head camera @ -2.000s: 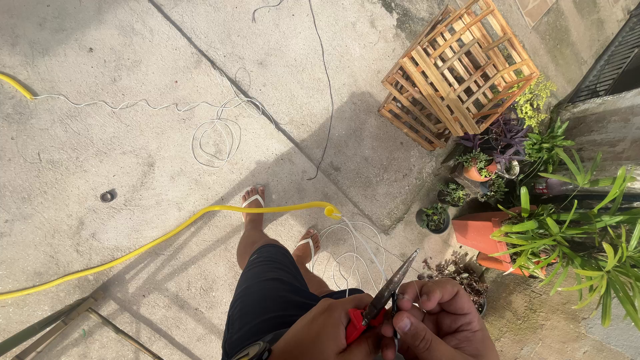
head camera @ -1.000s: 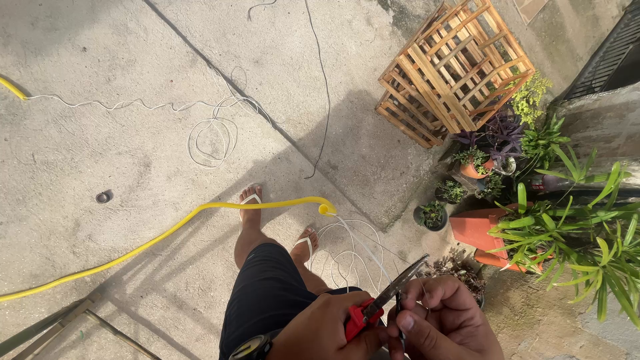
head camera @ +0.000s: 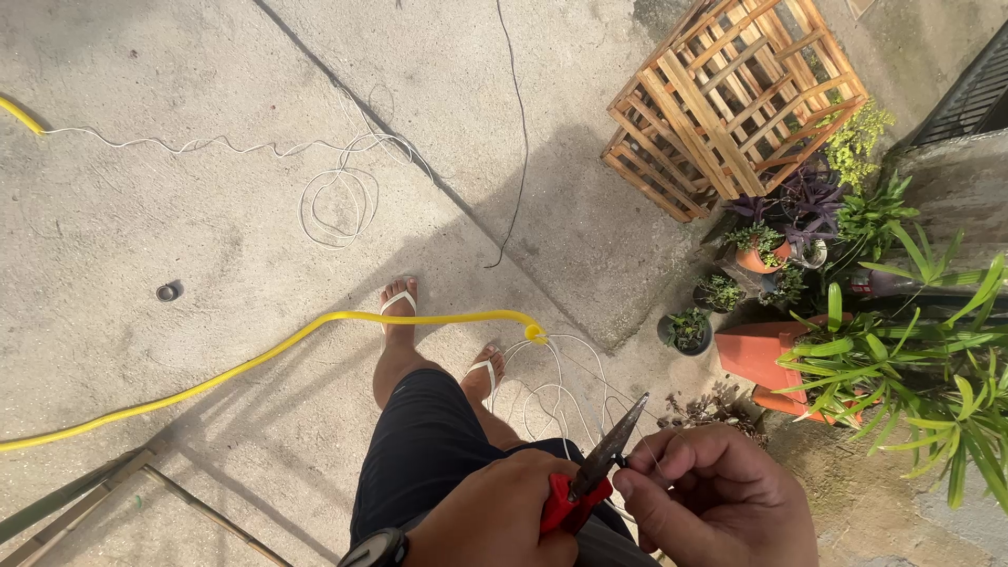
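My left hand, with a watch on its wrist, grips red-handled scissors whose blades point up and to the right. Between the thumb and fingers of my right hand is a thin wire, with a small black piece beside the blades. White wire lies in loose loops on the ground beyond my hands, by the end of a yellow corrugated conduit. That conduit runs left past my feet. Whether the blades touch the black piece is hard to tell.
More white wire and a dark wire lie on the concrete. Wooden slatted crates stand at upper right, above potted plants and an orange planter. A small ring-like object lies at left; metal bars cross the lower left.
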